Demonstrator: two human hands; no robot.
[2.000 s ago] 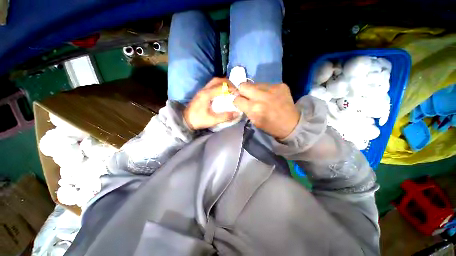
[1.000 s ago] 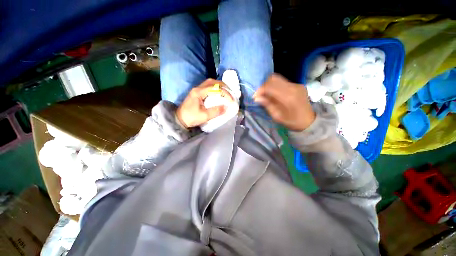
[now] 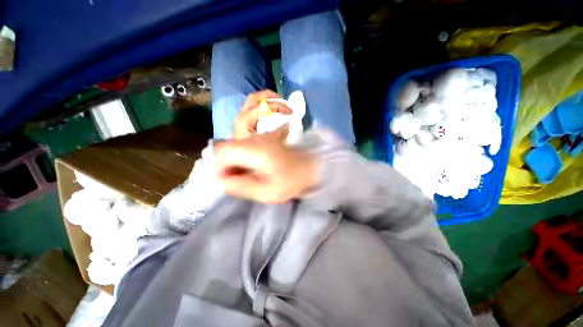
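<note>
A white plush rabbit head (image 3: 276,121) is held in my left hand (image 3: 250,115), above the jeans. One white ear points up and away from me. A small yellow cover shows on a digit of my left hand. My right hand (image 3: 272,169) is blurred and nearer to my body, in front of the apron, below the plush head. Its fingers point left and look bent. I cannot see a needle or thread at its fingertips, and I cannot tell whether it holds anything.
A blue basket (image 3: 513,128) full of white plush pieces stands at the right, with a yellow bag (image 3: 534,80) beyond it. A brown cardboard box (image 3: 137,156) of white pieces is at the left. A red plastic stool (image 3: 557,255) is at the lower right.
My right hand has moved from the right of the plush head, across to the left and closer to my body. My left hand still holds the head.
</note>
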